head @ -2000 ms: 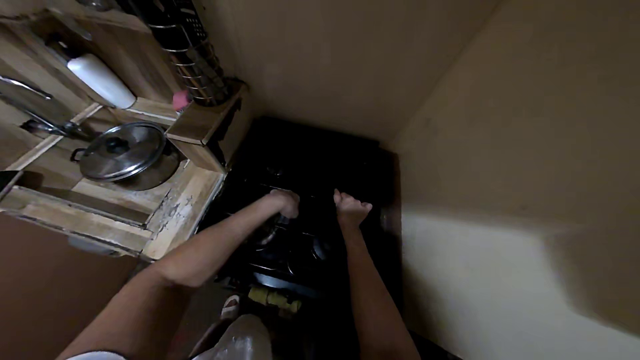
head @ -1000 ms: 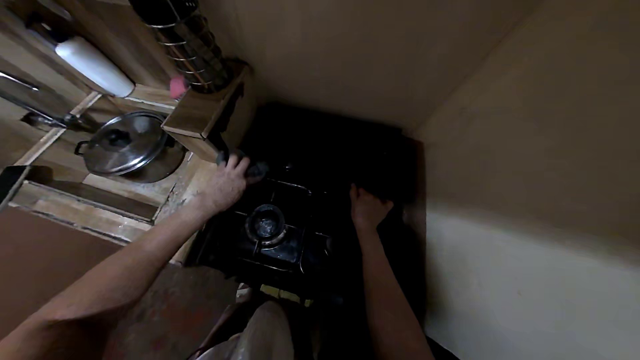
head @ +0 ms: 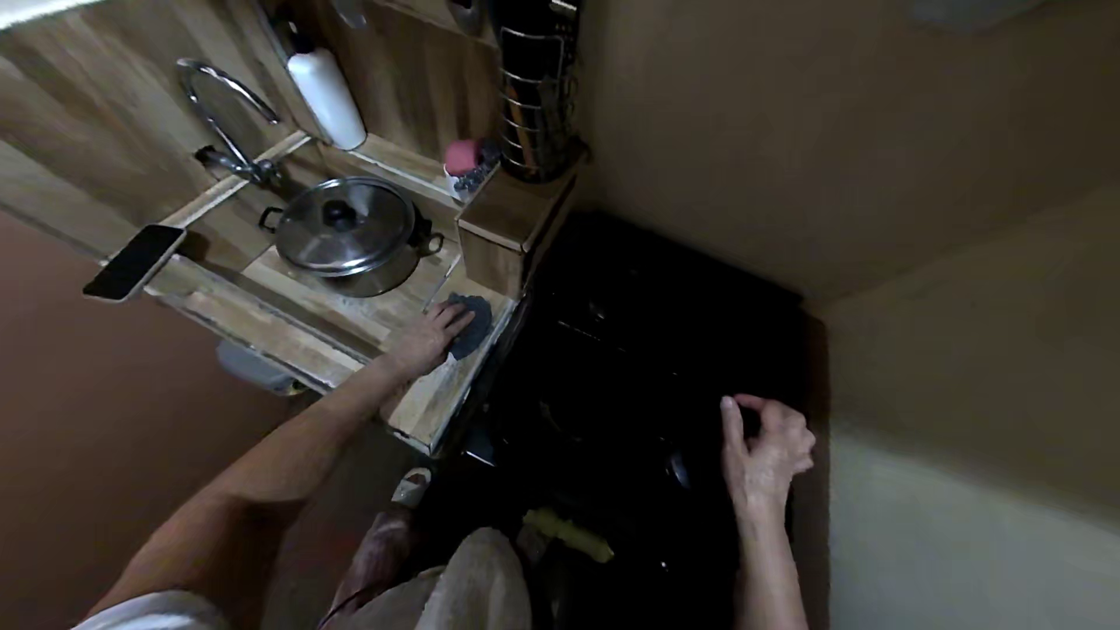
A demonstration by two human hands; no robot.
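Note:
My left hand (head: pixel 429 337) rests on a dark grey cloth or scouring pad (head: pixel 471 325) at the right edge of the wooden counter (head: pixel 437 394). Over the right side of a black gas stove (head: pixel 612 385) is my right hand, (head: pixel 768 444) thumb and fingers apart and nothing visible between them. The stove's grates and burners are mostly lost in the dark. A steel pot with a glass lid (head: pixel 346 236) stands on the counter, up and left of my left hand.
A chrome faucet (head: pixel 223 122) and a white pump bottle (head: pixel 325 96) are behind the pot. A smartphone (head: pixel 136 261) lies at the counter's left corner. A wooden box (head: pixel 503 219) beside the stove bears a black wire holder (head: pixel 535 96). A pink sponge (head: pixel 462 157) is behind it. Walls border the stove.
My left hand has gone from over the stove to the counter, where it now touches the grey cloth or pad. My right hand's fingers have spread. The view has swung toward the counter.

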